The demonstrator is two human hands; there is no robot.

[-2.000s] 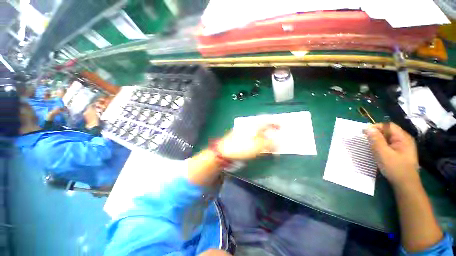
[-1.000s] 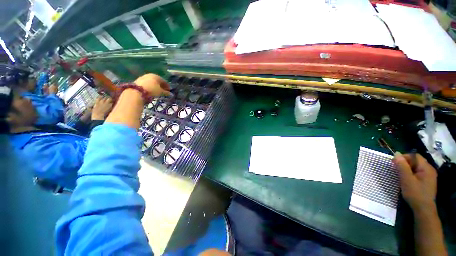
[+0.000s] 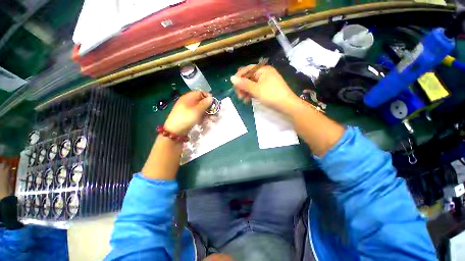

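My left hand (image 3: 189, 113), with a red bead bracelet at the wrist, holds a round watch head (image 3: 213, 106) by its edge above the blank white paper (image 3: 219, 130). The watch head has a shiny rim. My right hand (image 3: 262, 86) is to its right, over the top of the lined sheet (image 3: 275, 130), whose lines are blurred here. A thin brownish tool (image 3: 256, 67) sticks up from between the right fingers; its working tip cannot be made out. The two hands are apart.
A stack of clear trays (image 3: 56, 176) with white-faced watches is at the left. A whitish bottle (image 3: 195, 77) stands behind the paper. Small black rounds (image 3: 162, 104) lie left of it. Crumpled tissue (image 3: 313, 56), a clear cup (image 3: 353, 40) and a blue tool (image 3: 410, 66) are at the right.
The left hand has come from the tray stack back over the paper and now holds a watch head. The right hand has moved in toward it. The view has swung right.
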